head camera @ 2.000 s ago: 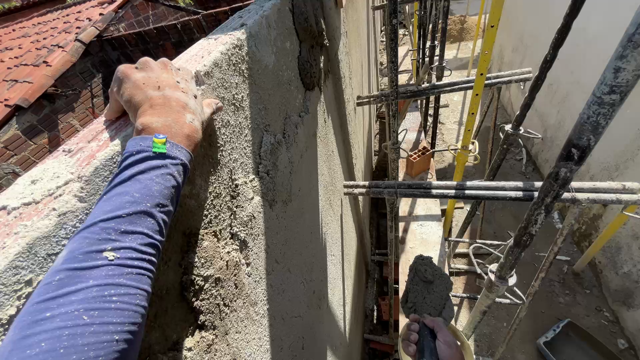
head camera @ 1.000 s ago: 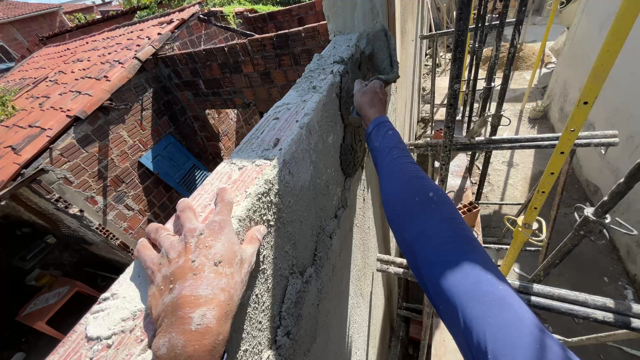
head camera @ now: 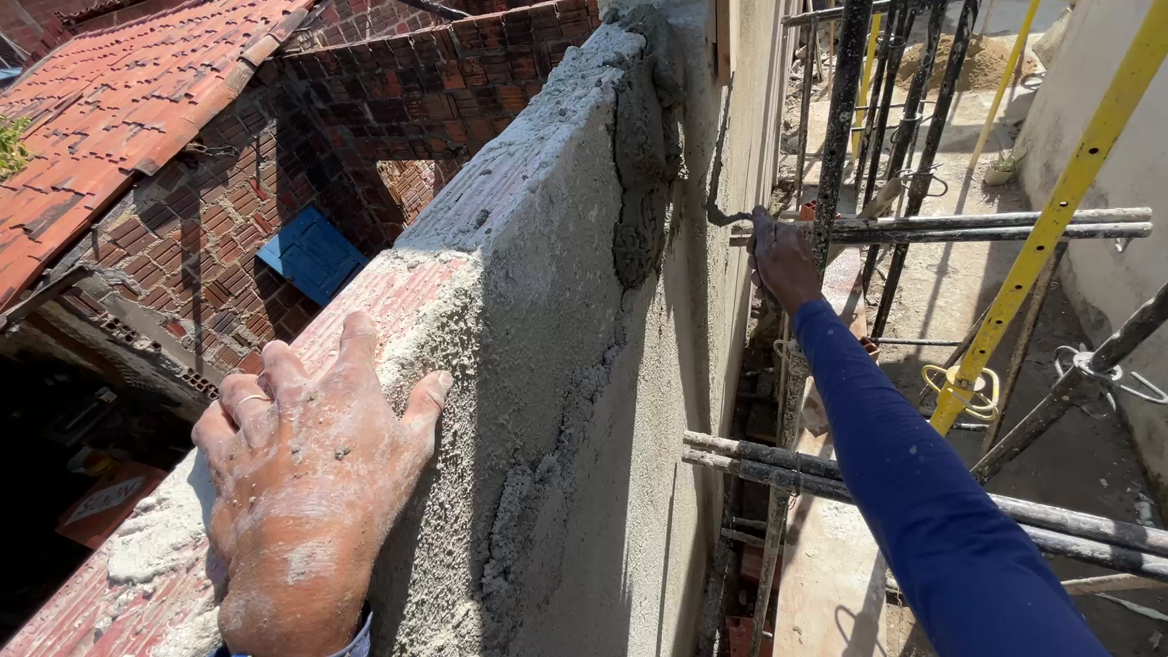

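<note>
My left hand, dusty and with a ring, rests with spread fingers on the top of a brick wall that is partly coated in mortar. Past the wall's right face, my right hand is closed around the handle of a trowel, whose blade is seen edge-on, held upright a little away from the fresh mortar. That dark, wet mortar clings in a thick strip to the far end of the wall's side, up to its top. Rougher, drier mortar runs down the face below.
Metal scaffold tubes and a yellow perforated post stand at the right, over a lower walkway. A clay-tiled roof, a brick building and a blue shutter lie at the left, well below the wall top.
The right hand was low with mortar on the trowel, then pressed the trowel at the wall's far end; now it is drawn off to the right. More wet mortar shows there. The view has shifted.
</note>
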